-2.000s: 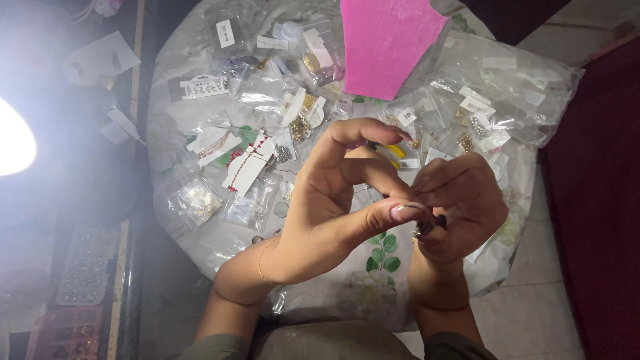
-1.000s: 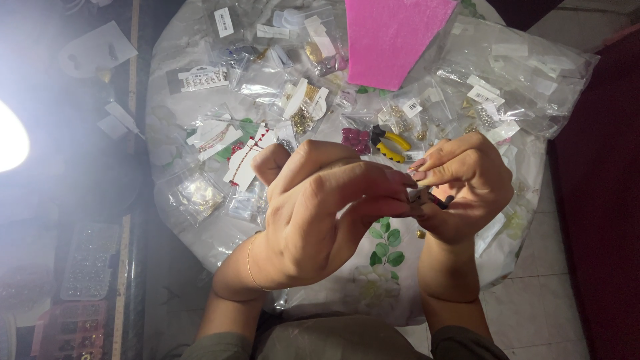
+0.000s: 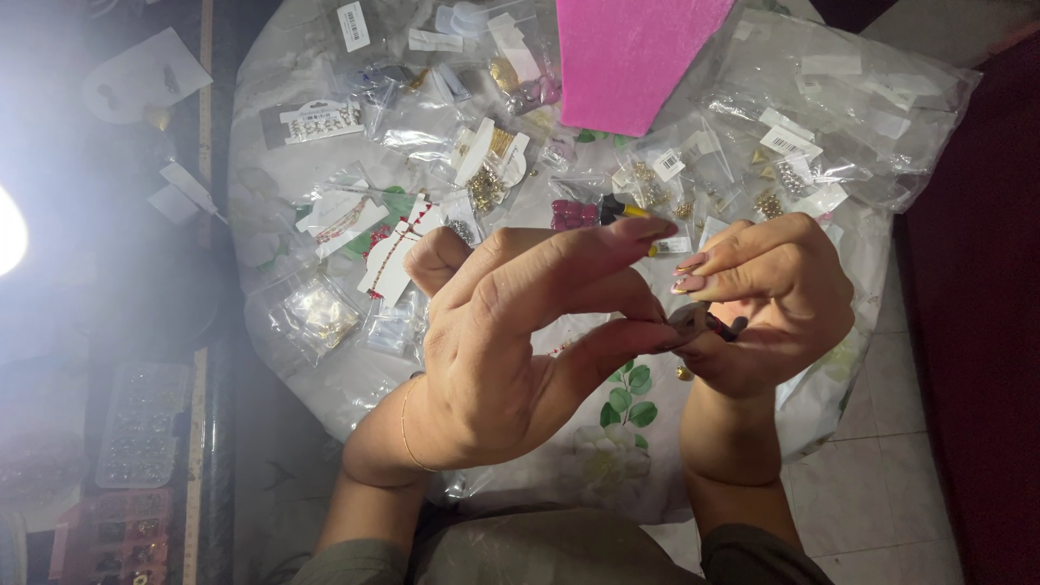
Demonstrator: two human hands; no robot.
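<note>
My left hand point(image 3: 520, 341) pinches a small dark piece point(image 3: 691, 321) between thumb and finger; blur and fingers hide what it is. My right hand point(image 3: 756, 301) grips the same dark piece from the other side, with a dark tip showing at its palm. A small gold bead point(image 3: 684, 373) hangs or lies just below the right thumb. Behind the left fingertips are pliers with yellow and black handles point(image 3: 634, 211), partly hidden. Beside them rests a small bag of dark red beads point(image 3: 574, 213).
Around the hands lie a card with a red beaded chain point(image 3: 394, 256), a bag of gold pieces point(image 3: 321, 313), a pink sheet point(image 3: 634, 65) and a large clear plastic bag point(image 3: 845, 97). At left stand a clear compartment box point(image 3: 142, 422) and a bright lamp point(image 3: 8, 231).
The left index finger has lifted away from the pinch and now covers much of the pliers, which showed more fully one second ago. Both hands remain together at the small piece.
</note>
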